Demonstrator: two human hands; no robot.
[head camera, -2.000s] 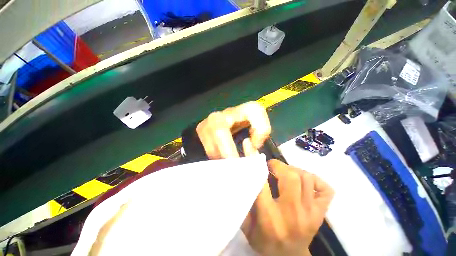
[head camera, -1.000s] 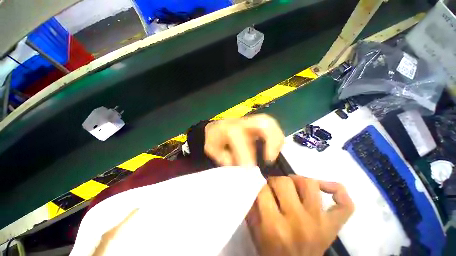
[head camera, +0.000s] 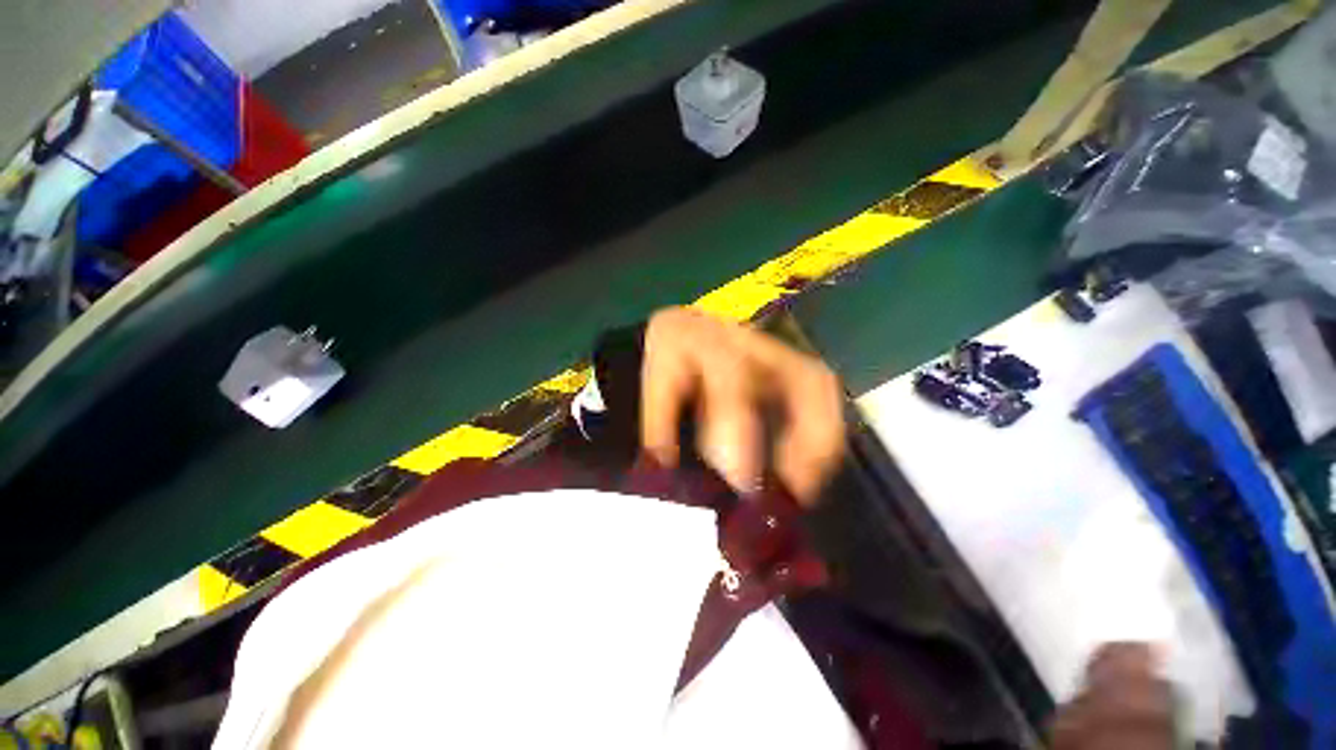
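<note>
My left hand (head camera: 744, 403) is just left of the white board, fingers bent downward above dark red cloth (head camera: 769, 539); whether its fingertips hold anything is hidden. My right hand (head camera: 1121, 703) is a blurred, partly cut-off shape at the bottom edge, over the board; its fingers cannot be made out. A large white cloth-like shape (head camera: 498, 630) fills the bottom middle. A cluster of black parts (head camera: 979, 384) lies on the white board (head camera: 952, 491). Rows of small black parts (head camera: 1194, 476) lie on a blue tray (head camera: 1289, 586).
The green conveyor belt (head camera: 484, 279) bears two white plug units (head camera: 281, 377), (head camera: 721, 106). Yellow-black tape (head camera: 821, 257) runs along its near edge. A clear plastic bag (head camera: 1187, 183) lies at the upper right. Blue bins (head camera: 176, 95) stand beyond the belt.
My right hand has left the middle and is low at the right, blurred. Dark red cloth now shows below my left hand. The view has shifted, so the board and tray sit further right.
</note>
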